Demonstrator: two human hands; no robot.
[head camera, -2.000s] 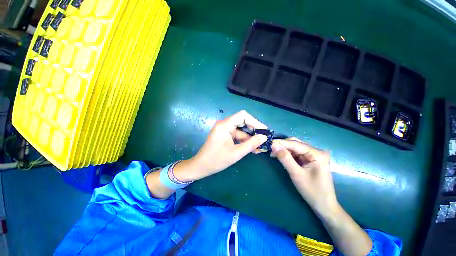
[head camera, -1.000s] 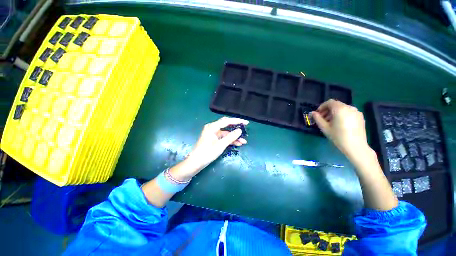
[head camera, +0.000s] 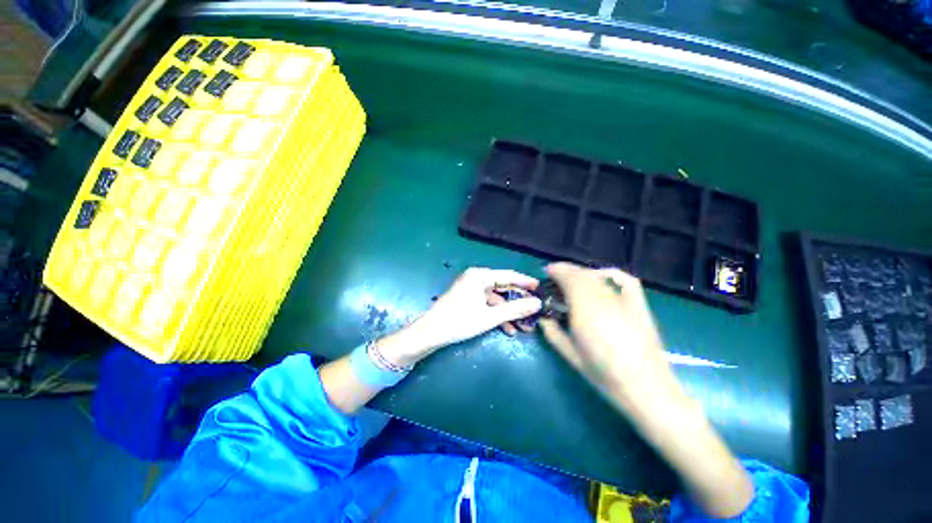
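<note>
My left hand (head camera: 478, 306) holds a small black housing (head camera: 524, 306) between its fingertips over the green bench. My right hand (head camera: 603, 317) is bent over the same spot, its fingertips at the housing; it is blurred, and a small dark part shows at its fingers. The fingers hide most of both. A black compartment tray (head camera: 583, 255) lies beyond my hands. One part-built unit (head camera: 729, 275) with yellow and white inside sits in its near right pocket; the other pockets look empty. Tiny black parts (head camera: 376, 315) lie loose left of my left hand.
A tall stack of yellow blister trays (head camera: 296, 225) stands at left, with black rectangular pieces (head camera: 146, 152) in the top one. A blue bin (head camera: 153, 409) is below it. A black parts tray (head camera: 818, 306) with silvery-grey pieces is at right. A metal rail (head camera: 654, 51) runs along the far side.
My right hand has come back from the compartment tray to my left hand. The unit in the second near pocket from the right, there two seconds ago, is gone from it.
</note>
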